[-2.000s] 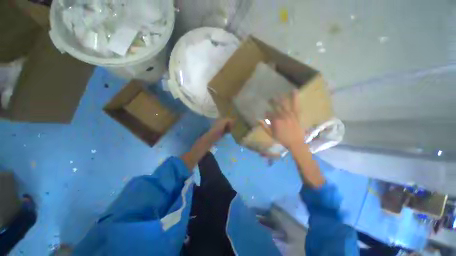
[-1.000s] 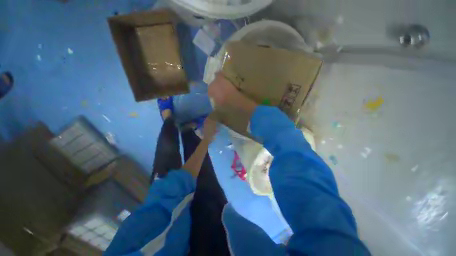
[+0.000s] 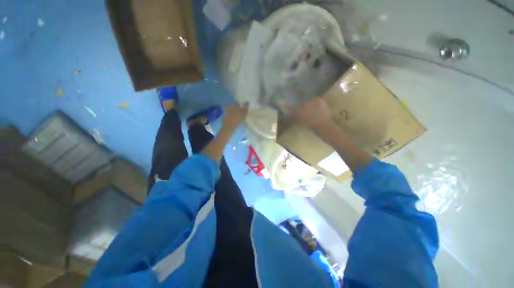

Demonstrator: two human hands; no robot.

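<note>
A brown carton point(image 3: 375, 109) is tipped over a round pale bin point(image 3: 332, 25), its opening towards the bin. Crumpled greyish clear plastic point(image 3: 304, 59) lies at the carton's mouth and over the bin. A long pale strip point(image 3: 253, 64) lies along its left side. My left hand point(image 3: 235, 115) is at the strip's lower end; its fingers are too blurred to show a grip. My right hand point(image 3: 311, 115) is at the carton's opening edge, blurred, its fingertips partly lost against the plastic.
An open small carton point(image 3: 163, 42) lies on the blue floor at upper left. Cartons point(image 3: 34, 191) and stacked trays point(image 3: 70, 149) stand at left. A red frame point(image 3: 255, 162) and a smaller pale tub point(image 3: 290, 171) are below the bin. Another person's blue shoes point(image 3: 205, 115) are near my left hand.
The carton has swung right and down, and the plastic at its mouth now shows. My right hand has moved from the carton's left side to its opening edge. The view has shifted.
</note>
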